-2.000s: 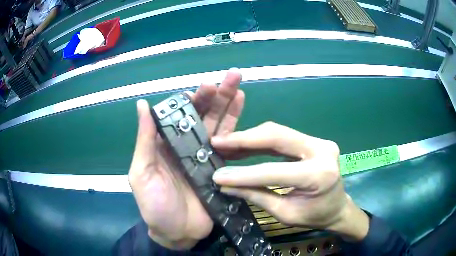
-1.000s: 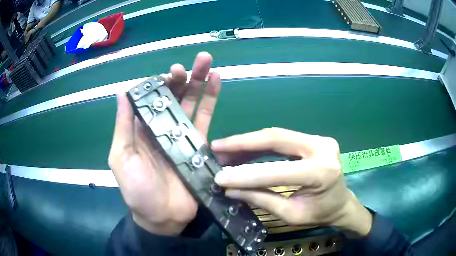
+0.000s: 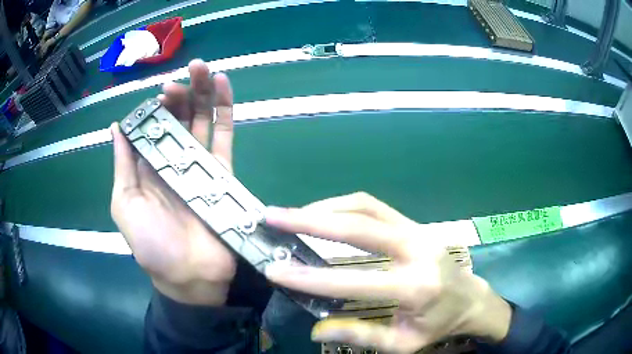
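My left hand (image 3: 181, 228) holds a long grey metal fixture (image 3: 201, 181) tilted, its far end up at the left. Small round silver parts (image 3: 283, 254) sit in a row of recesses along it. My right hand (image 3: 409, 276) is over the fixture's lower end, index fingertip on its edge and another finger across it near a round part; whether it grips anything is hidden. Stacked gold jig plates (image 3: 360, 263) lie below my right hand, partly covered. A bronze cover plate with dark-ringed holes (image 3: 344, 349) shows at the bottom edge, mostly hidden by my right hand.
A green label (image 3: 520, 225) is on the near white rail at the right. Across the green belt are a ribbed brown-gold stack (image 3: 500, 26), a small green device (image 3: 324, 50), red and blue bins (image 3: 166, 41) with white cloth, and dark racks (image 3: 41, 97). Part of a person shows far left.
My left hand and the fixture have moved left, and the fixture now lies at a flatter angle and looks brighter. My right hand has spread its fingers along the lower end, thumb lower down.
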